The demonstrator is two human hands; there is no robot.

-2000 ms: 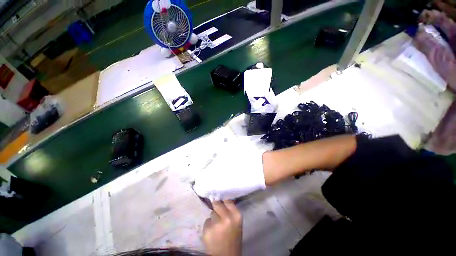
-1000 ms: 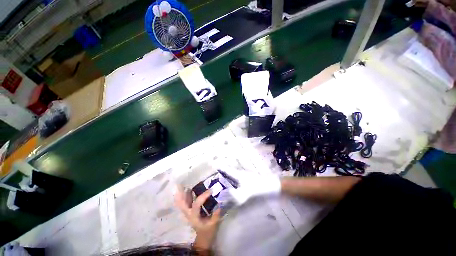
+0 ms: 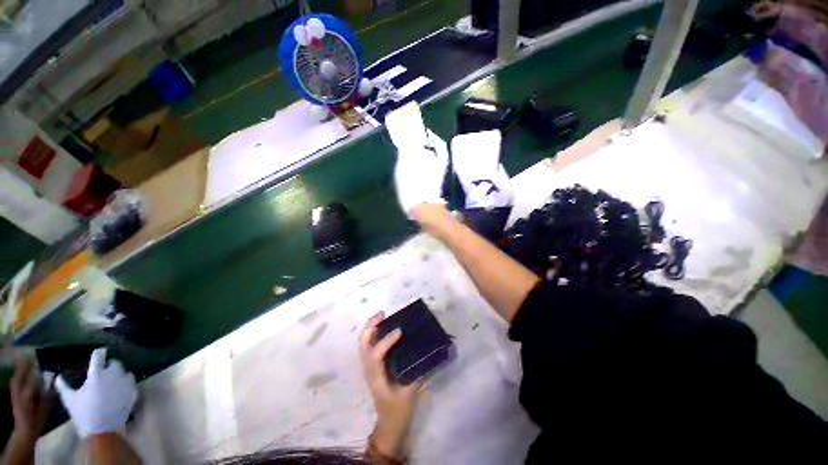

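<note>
My left hand (image 3: 390, 381) is bare and holds a closed black box (image 3: 419, 340) by its left side, above the white bench (image 3: 309, 341). My right hand (image 3: 421, 177), in a white glove, is over the green belt (image 3: 245, 245) at an open retail box, whose pale lid flap (image 3: 406, 123) shows above the fingers. The glove hides the box body, so a grip cannot be made out. Another open retail box (image 3: 481, 168) stands just right of the glove, flap up, with a black shape inside. The black cable pile (image 3: 581, 236) lies beyond my right forearm.
Dark units (image 3: 333, 233) ride the belt, several of them farther right (image 3: 549, 116). Another person's gloved hand (image 3: 98, 395) and bare hand are at lower left by a black box. A metal post (image 3: 661, 64) and blue fan (image 3: 327, 64) stand beyond.
My right hand has left the box in my left hand and reached forward to the belt. The box, earlier open with a white piece showing, is now closed. Belt items have moved right.
</note>
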